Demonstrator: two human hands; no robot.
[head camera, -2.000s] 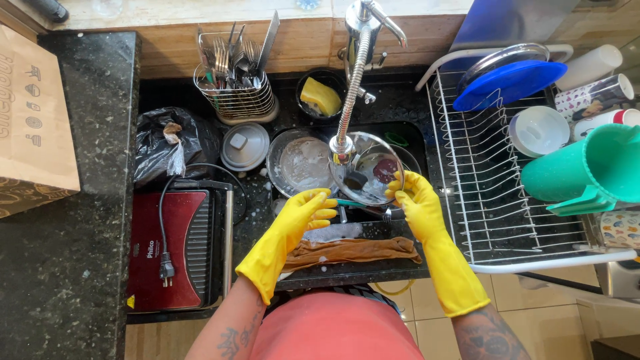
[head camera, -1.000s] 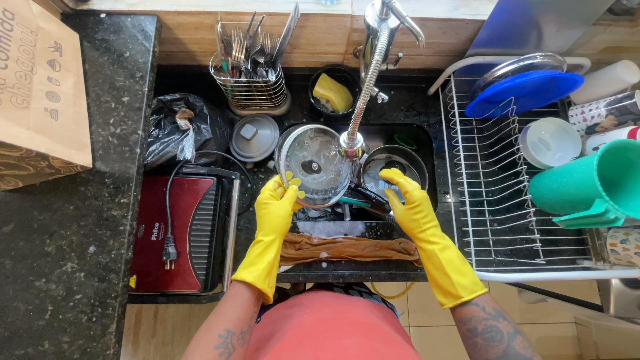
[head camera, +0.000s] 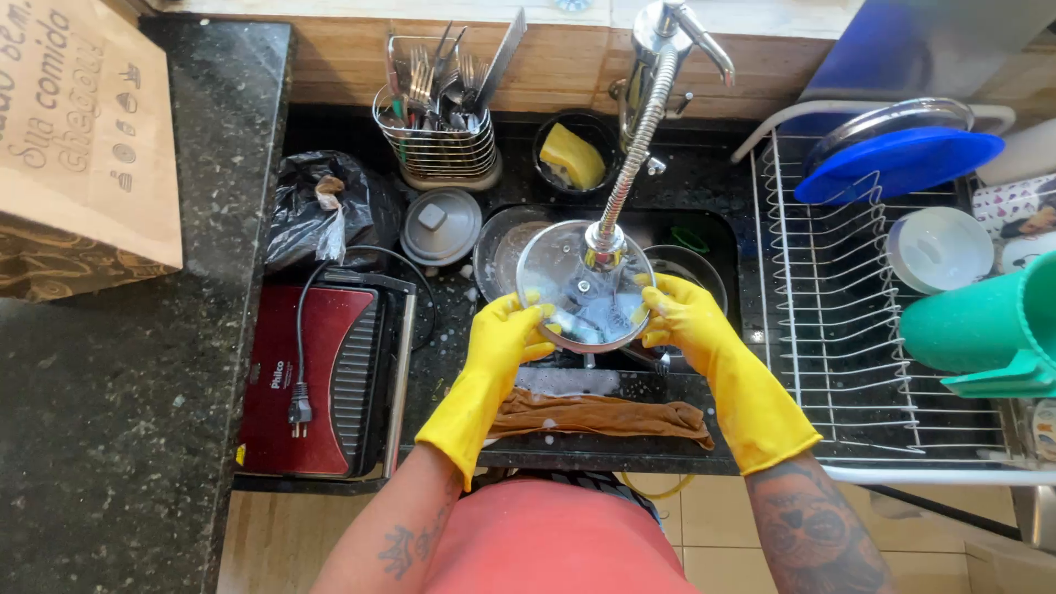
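Observation:
Both my hands wear yellow rubber gloves. A round glass pot lid with a metal rim (head camera: 569, 252) is held between them, under the spray head (head camera: 605, 239) of a flexible metal faucet. My left hand (head camera: 509, 330) grips its left edge, and my right hand (head camera: 678, 318) grips its right edge. Beneath the lid, the black sink (head camera: 730, 247) holds another clear round lid or dish (head camera: 492, 247) at left and a dark pan (head camera: 705, 276) at right. Suds lie along the front ledge, behind a rolled brown cloth (head camera: 602, 415).
At left stand a cutlery basket (head camera: 445, 153), a grey lid (head camera: 441, 227), a black plastic bag (head camera: 363, 198) and a red electric grill (head camera: 289, 363). A black bowl (head camera: 577, 177) holds a yellow sponge (head camera: 572, 157). The white wire dish rack (head camera: 780, 289) at right carries a blue plate (head camera: 899, 165) and a green pitcher (head camera: 965, 326).
The glass lid has moved right, from beside the spray head to beneath it. My right hand, apart from the lid a second ago, now grips its right edge.

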